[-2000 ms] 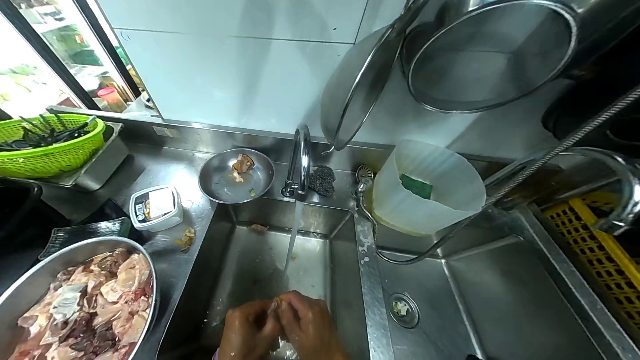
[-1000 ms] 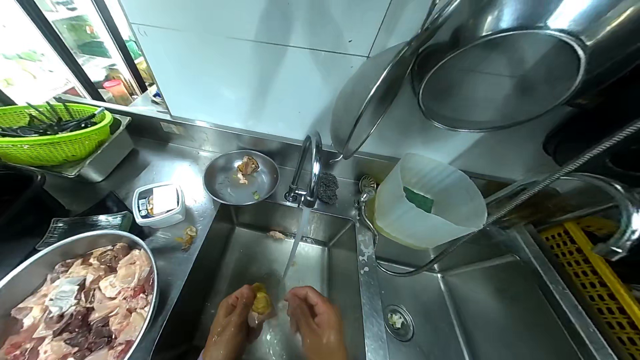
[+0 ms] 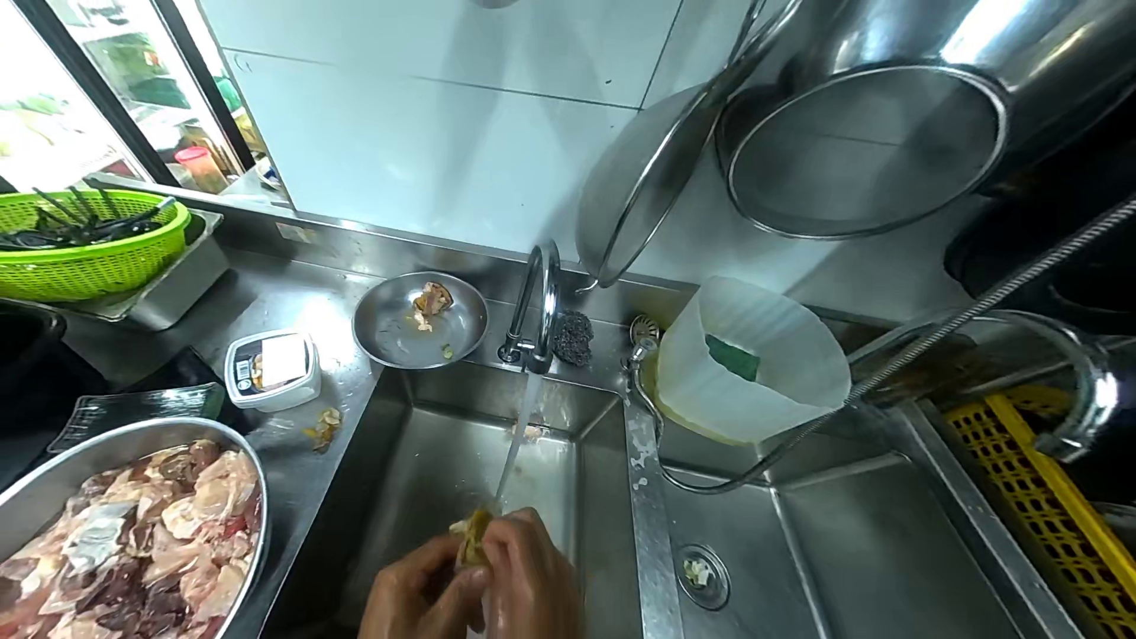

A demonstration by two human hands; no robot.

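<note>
Over the left sink basin (image 3: pixel 461 444), my left hand (image 3: pixel 426 590) and my right hand (image 3: pixel 532 577) are together, both gripping a small yellowish piece of food (image 3: pixel 475 537). What food it is, I cannot tell. A stream of water runs from the chrome faucet (image 3: pixel 543 311) down to just above my fingers. Something pale shows low between the hands, mostly hidden. Behind and left of the basin, a steel bowl (image 3: pixel 382 328) holds a brownish piece and small scraps. At the lower left stands a large metal bowl (image 3: pixel 253 444) of raw meat pieces.
A lidded plastic tub (image 3: pixel 275 390) and peel-like scraps (image 3: pixel 326 429) lie on the left counter. A green basket (image 3: pixel 115 257) is farther back. Right of the faucet are a dark scouring pad (image 3: pixel 573 338), a white plastic container (image 3: pixel 754 390) and a hose (image 3: pixel 923 346). Strainers (image 3: pixel 865 151) hang above.
My hands were apart one second ago, with the yellowish piece in the left. They have come together around it, near the water stream.
</note>
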